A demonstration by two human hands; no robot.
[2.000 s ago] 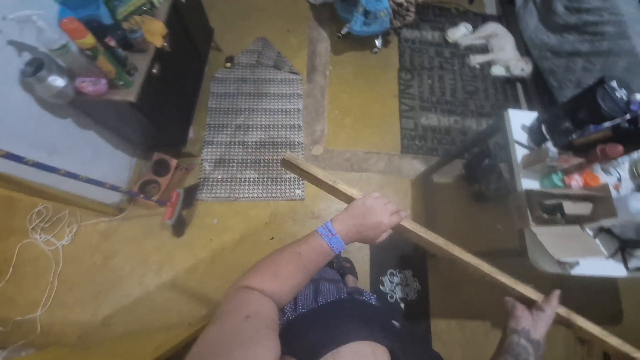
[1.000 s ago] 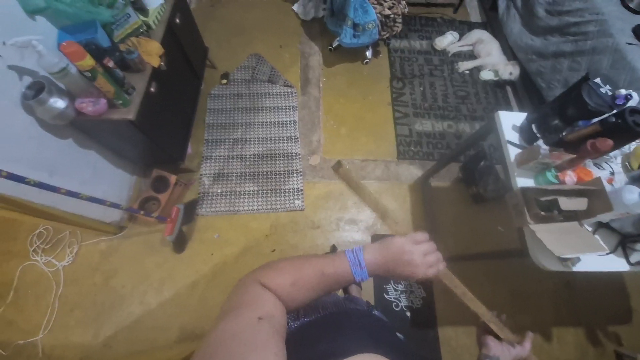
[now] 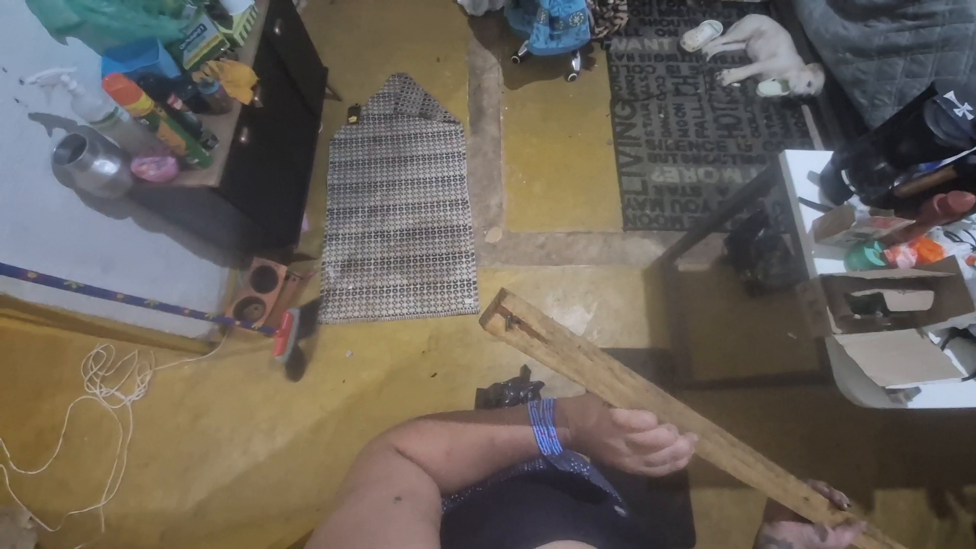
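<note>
A long wooden beam (image 3: 610, 377) slants from the middle of the view down to the lower right corner. Something small and dark, perhaps metal, sits in a groove near its upper end. My left hand (image 3: 633, 438), below a blue beaded bracelet (image 3: 544, 427), is at the beam's near side with the fingers curled against it; the thumb is hidden. Farther down, my right hand (image 3: 812, 518) grips the beam near the bottom edge, fingertips showing over its top.
A woven rug (image 3: 400, 221) and a lettered mat (image 3: 648, 175), with a light-coloured dog (image 3: 762, 49) lying on it, cover parts of the floor. On the right stands a cluttered white table (image 3: 801, 183). A dark cabinet (image 3: 278, 114), a squeegee or broom (image 3: 284, 335) and white cord (image 3: 126, 396) are at left.
The beam's far end has swung away from the rug, then come up larger and nearer the camera, with its grooved face now showing. Both hands have moved with it.
</note>
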